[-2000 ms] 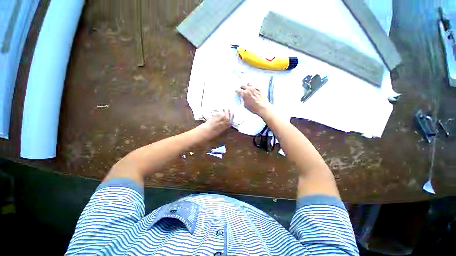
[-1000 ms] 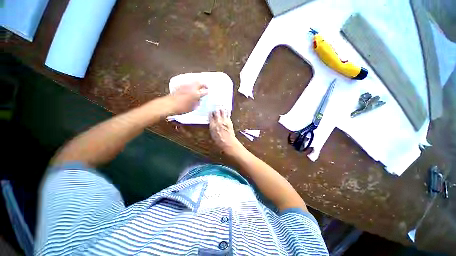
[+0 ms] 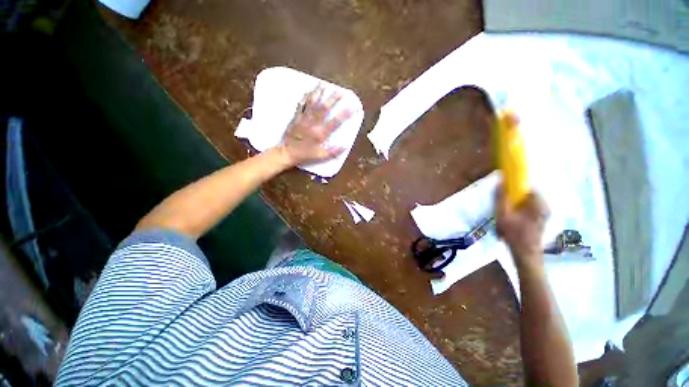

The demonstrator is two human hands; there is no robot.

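Note:
The white cut panel [image 3: 273, 97] lies flat on the brown table. My left hand [image 3: 314, 130] lies on it with the fingers spread, holding nothing. My right hand [image 3: 523, 219] holds the yellow cutter [image 3: 513, 159] by its lower end, above the white lay [image 3: 555, 94]; the cutter is blurred and its tip is unclear. The shears [image 3: 442, 249] lie at the lay's near edge, black handles on the table side, blades partly hidden near my right hand. A bulldog clip [image 3: 568, 243] lies on the lay just right of my right hand.
A long grey weight [image 3: 623, 204] lies on the lay at the right, and another grey weight [image 3: 589, 17] crosses the top. White offcuts [image 3: 359, 211] lie on the brown table [image 3: 408, 45] between panel and lay. A roll end [image 3: 125, 6] shows at top left.
The panel was moved left, away from the lay. My right hand has since left the panel and taken up the yellow cutter. My left hand has opened flat on the panel. The view has turned.

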